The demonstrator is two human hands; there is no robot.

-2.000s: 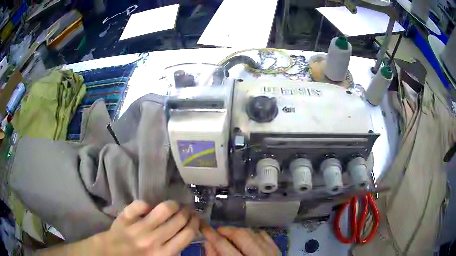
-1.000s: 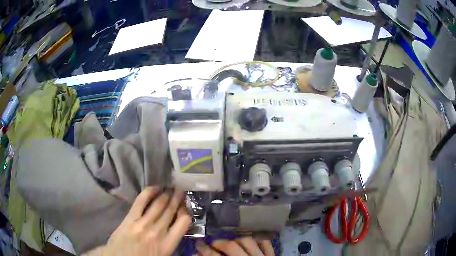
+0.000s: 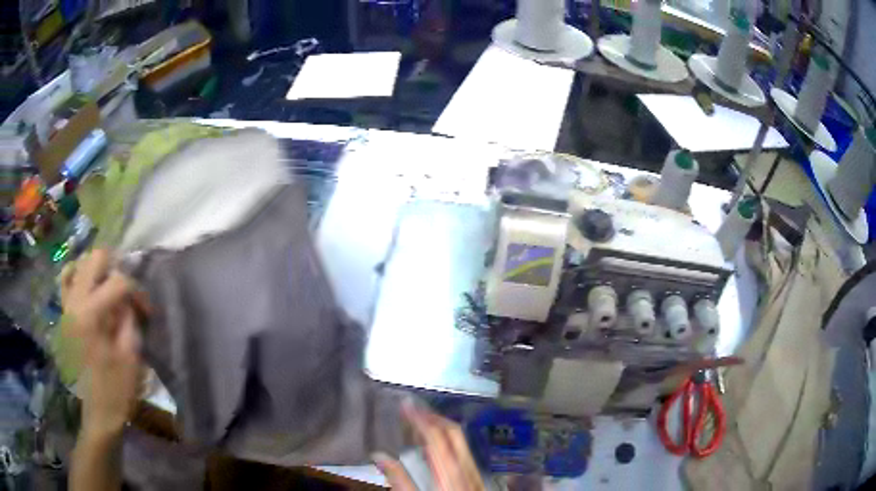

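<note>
A large taupe garment piece (image 3: 279, 336) with a pale whitish cloth part (image 3: 206, 187) at its top spreads left of the overlock machine (image 3: 533, 264), over the table's front edge. My left hand (image 3: 108, 307) grips its left edge. My right hand (image 3: 437, 451) is at its lower right corner, blurred and cut off by the bottom of the picture; whether it grips the cloth cannot be told. The silvery cloth plate (image 3: 432, 297) shows beside the needle area, with no cloth on it.
Olive-green cloth (image 3: 110, 187) lies behind the garment at the left. Red-handled scissors (image 3: 692, 417) lie right of the machine, near beige cloth (image 3: 783, 374). A blue linty patch (image 3: 504, 436) is at the front edge. Thread cones (image 3: 677, 177) stand behind.
The taupe piece has come away from the machine to the left, uncovering the plate. My left hand has moved far left with its edge. The view has shifted, so the machine appears farther right.
</note>
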